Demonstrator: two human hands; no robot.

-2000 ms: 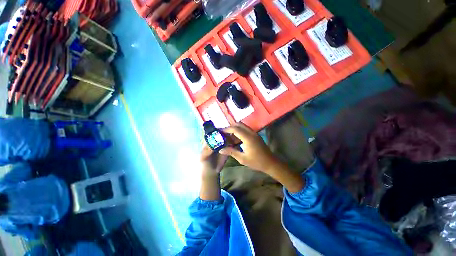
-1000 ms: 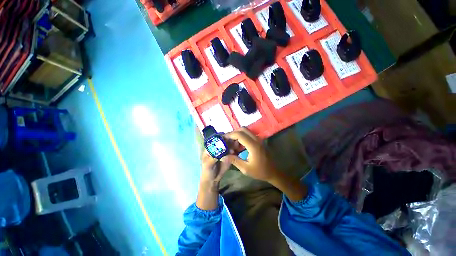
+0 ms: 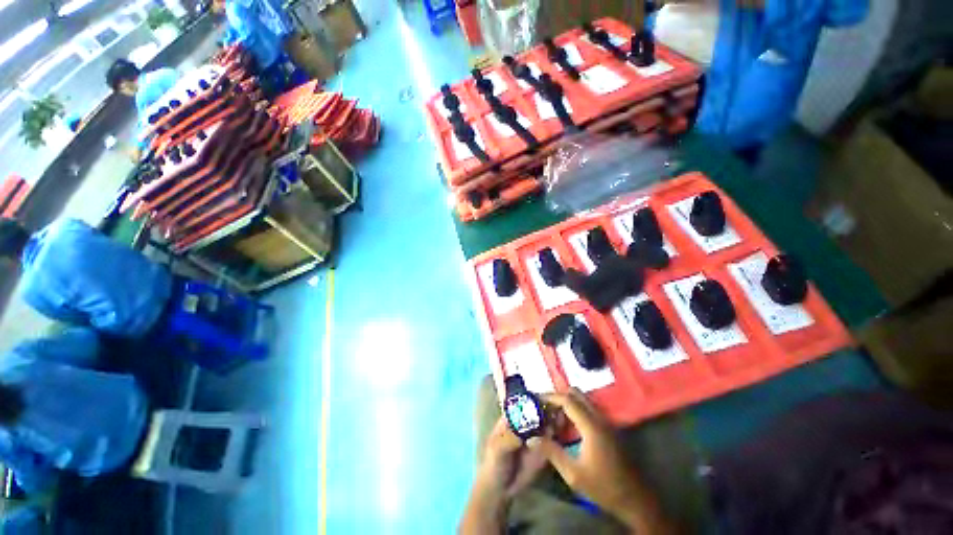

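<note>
A black smartwatch (image 3: 524, 414) with a lit face is held upright at the near left corner of the orange-red tray. My left hand (image 3: 506, 460) holds it from below. My right hand (image 3: 585, 444) touches its right side with fingers and thumb. The tray (image 3: 721, 365) has two rows of pockets with white paper slips and black watches. The near left pocket shows a white slip (image 3: 526, 368) and no watch. A dark irregular heap (image 3: 611, 282) lies across the middle pockets.
Clear plastic film (image 3: 606, 172) and stacked trays with watches (image 3: 570, 120) lie beyond the tray. A person in blue (image 3: 758, 73) stands behind them. Left are a trolley of trays (image 3: 225, 172), a grey-white stool (image 3: 199, 449) and people in blue smocks. Cartons (image 3: 888, 209) are right.
The view has tilted up, so the tray and hands sit lower and further right, and the stacked trays and more of the floor show. The lit watch stays in the hands.
</note>
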